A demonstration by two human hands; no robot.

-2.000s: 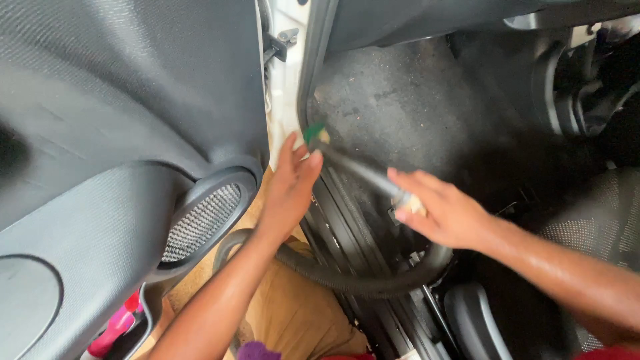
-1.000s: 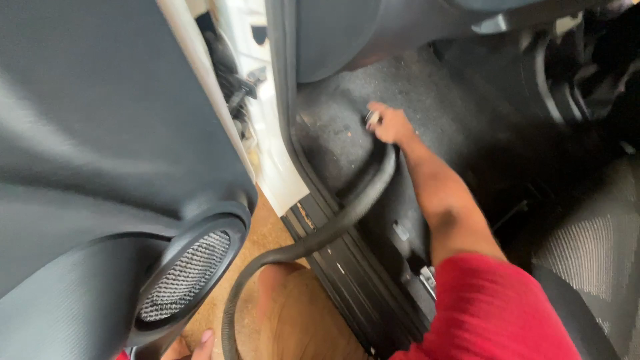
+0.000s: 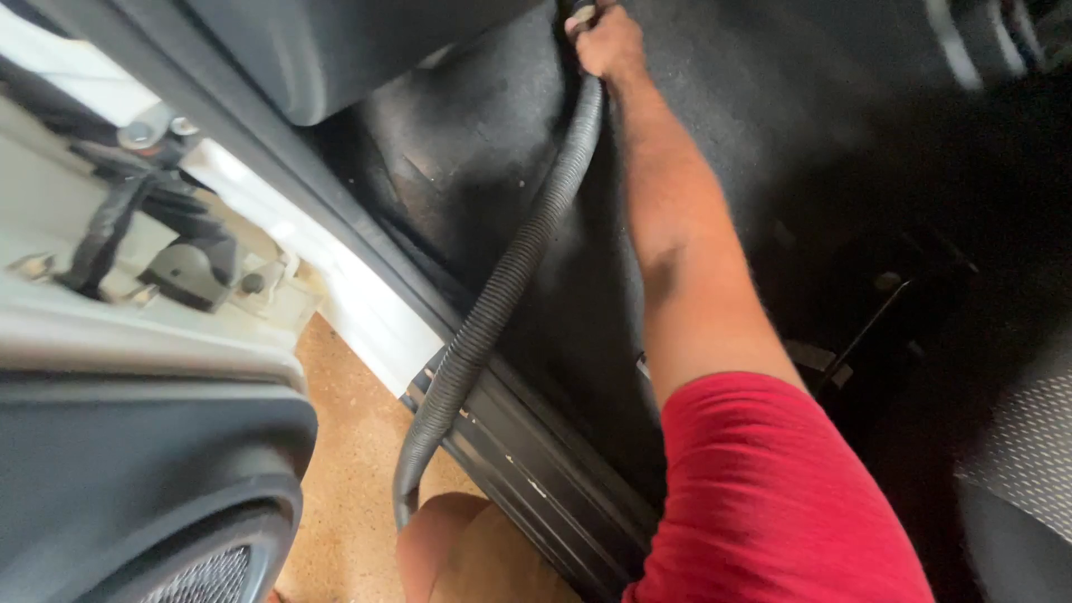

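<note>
My right hand [image 3: 610, 43] is at the top middle, closed around the end of a grey corrugated vacuum hose [image 3: 502, 289], deep in the car's footwell. The hose runs down from the hand, crosses the door sill and bends downward beside my knee. Its tip is cut off by the top edge. Below it lies the dark floor covering [image 3: 469, 142] of the footwell. My left hand is out of view.
The car door [image 3: 142, 469] with its speaker grille stands open at the left, its check strap and hinge area [image 3: 184, 243] showing. The black sill trim [image 3: 536, 477] runs diagonally. A seat edge [image 3: 1030, 435] is at the right, and tan ground [image 3: 343, 469] shows below.
My right hand has reached further into the footwell with the hose. My left hand, near the hose end two seconds ago, has left the view. The view has shifted.
</note>
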